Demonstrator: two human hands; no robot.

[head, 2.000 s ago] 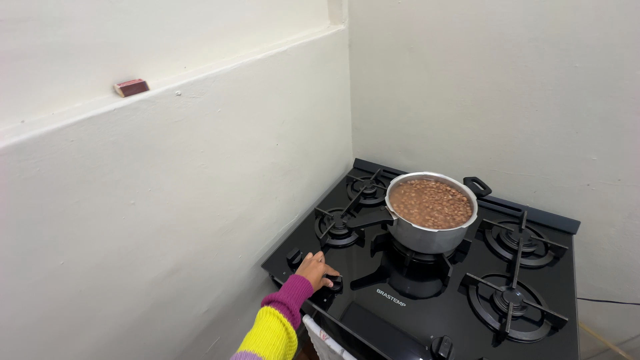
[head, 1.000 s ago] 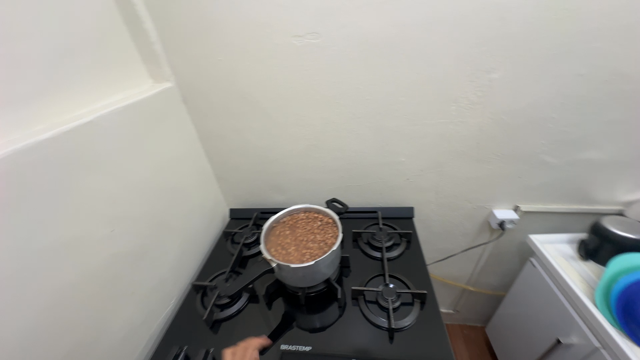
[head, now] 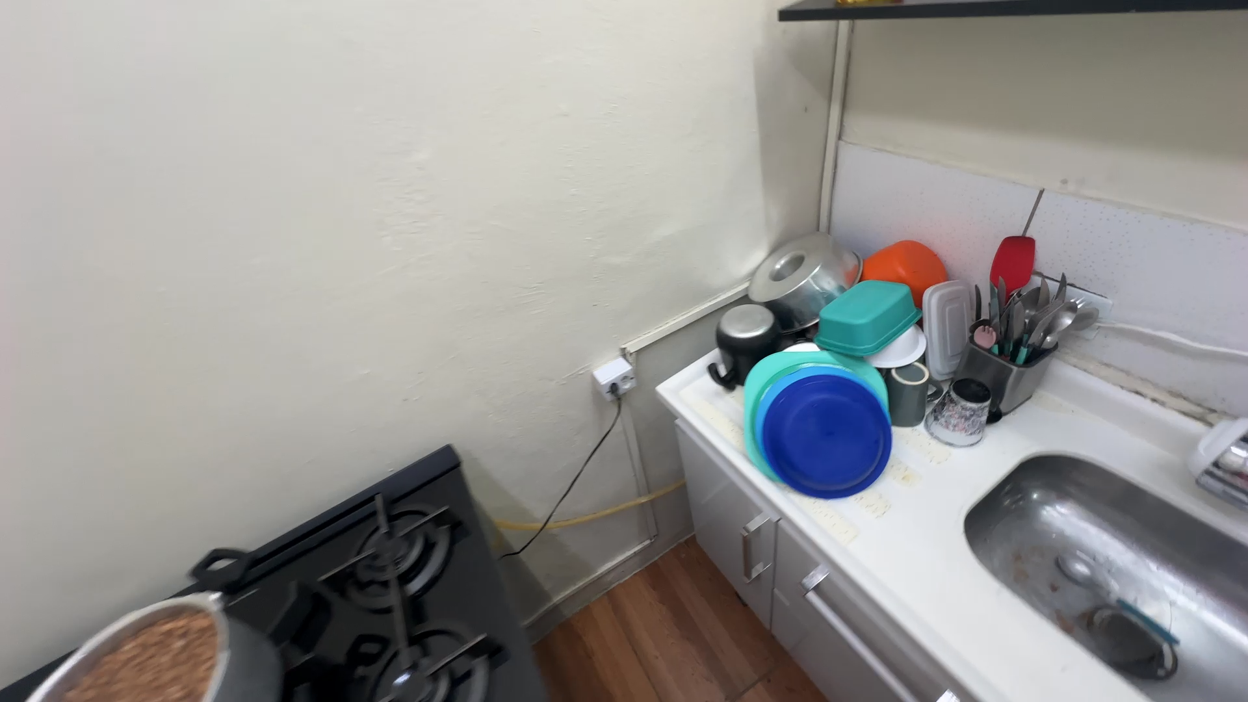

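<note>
Neither of my hands shows in the head view. At the lower left, a metal pot (head: pixel 249 658) filled with brown beans (head: pixel 156 663) stands on the black gas cooktop (head: pixel 453 487), cut off by the frame's edge. A black pot handle (head: pixel 222 567) points toward the wall. Two burners with black grates (head: pixel 395 556) lie to the right of the pot, with nothing on them.
Right of the stove, a white counter (head: pixel 960 565) holds blue and teal plastic lids (head: pixel 827 436), an upturned metal pot (head: pixel 804 278), mugs and a cutlery holder (head: pixel 1009 375). A steel sink (head: pixel 1072 517) is set in it. A cord (head: pixel 575 478) runs from a wall outlet (head: pixel 614 377).
The view has swung far right, from the stove to the counter and sink. The hand that was at the stove's front knobs has left the view.
</note>
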